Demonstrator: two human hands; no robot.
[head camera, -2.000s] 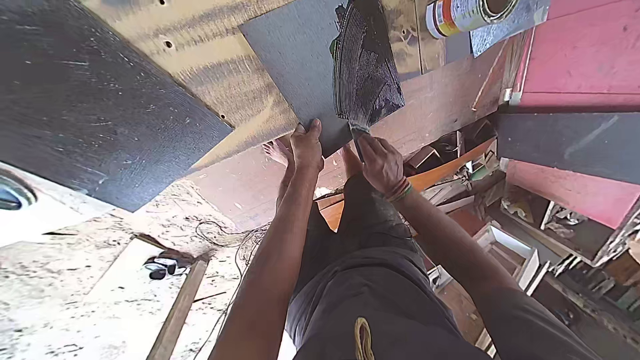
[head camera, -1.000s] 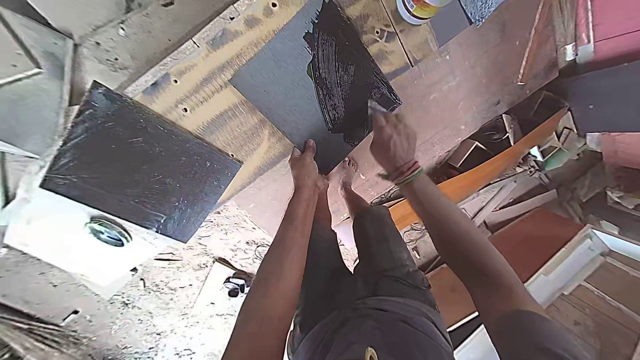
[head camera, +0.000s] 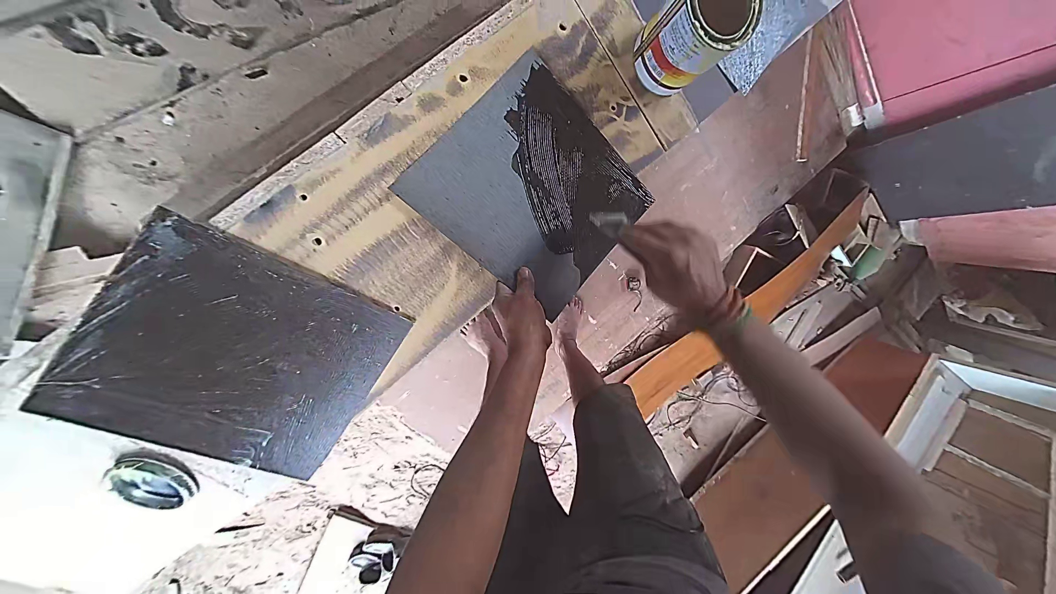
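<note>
My left hand (head camera: 525, 318) grips the near corner of a grey sheet (head camera: 466, 181), thumb on top. The sheet lies on a yellowish wooden board, and a wet-looking black coating (head camera: 569, 157) with comb-like ridges covers its right part. In my right hand (head camera: 676, 264) is a small flat tool (head camera: 610, 223), blurred, perhaps a spreader or brush; it is over the sheet's right corner, and whether it touches is unclear. An open metal can (head camera: 681, 45) with a printed label stands beyond the sheet, to the right.
A dark coated panel (head camera: 223, 346) lies at the left, partly over a white surface bearing a round glassy object (head camera: 151, 480). An orange wooden plank (head camera: 685, 371), offcuts and a drawer-like wooden frame (head camera: 949, 396) are at the right. My bare feet are near the sheet's near corner.
The black coating reaches farther across the sheet's upper part than two seconds ago. My right hand has moved away from the near corner toward the right corner. My left hand stays at the sheet's edge.
</note>
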